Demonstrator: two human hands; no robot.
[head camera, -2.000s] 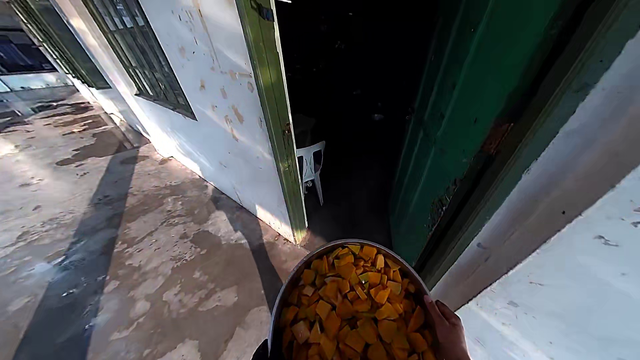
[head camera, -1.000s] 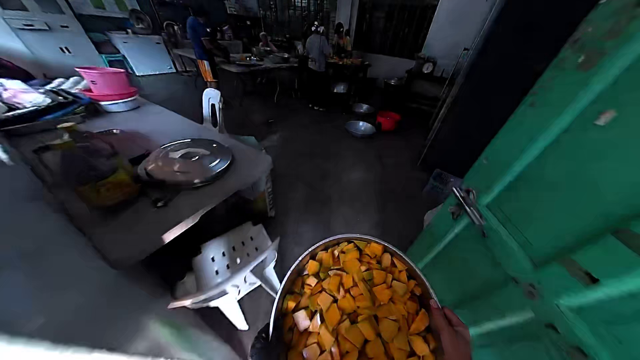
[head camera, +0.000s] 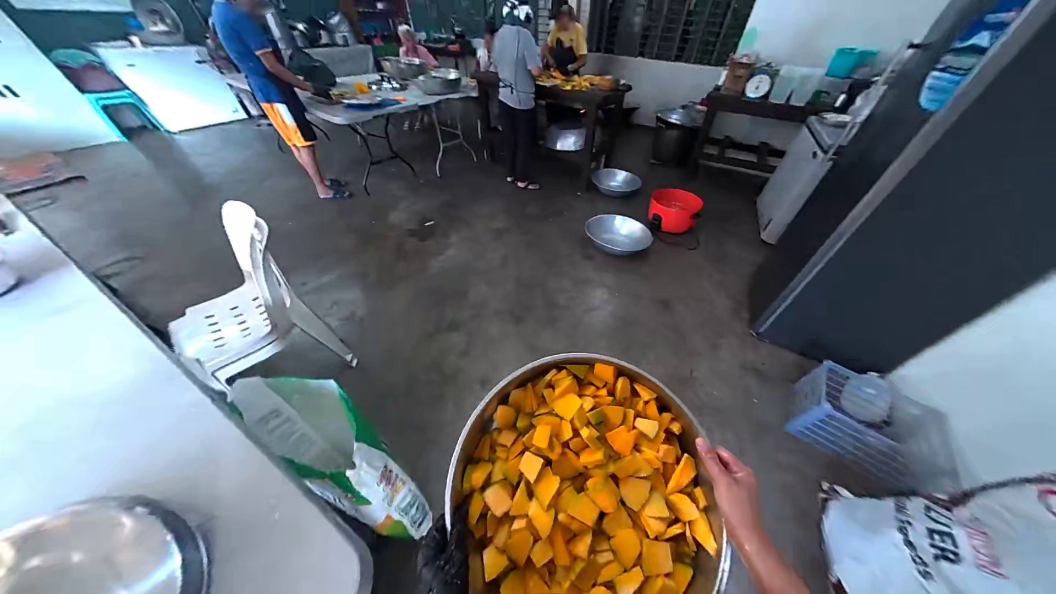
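A large round metal pot (head camera: 483, 412) full of cut orange squash chunks (head camera: 590, 487) is at the bottom centre of the head view. My right hand (head camera: 730, 487) is closed on its right rim, with the thumb near the top edge. At the left rim, my left hand (head camera: 443, 553) shows only as a dark, black-covered shape, seemingly gloved, against the pot's side; its fingers are mostly hidden.
A white table (head camera: 165, 429) with a metal lid, a plastic chair (head camera: 239, 313) and a sack (head camera: 330, 445) stand left. Right are a blue crate (head camera: 850, 421) and a sack (head camera: 932, 536). Ahead are metal basins (head camera: 619, 235), a red pot (head camera: 675, 210) and several people at tables.
The view has moved from outside the doorway into the room, past the green door. The pot of squash has come along, with my right hand still on its rim.
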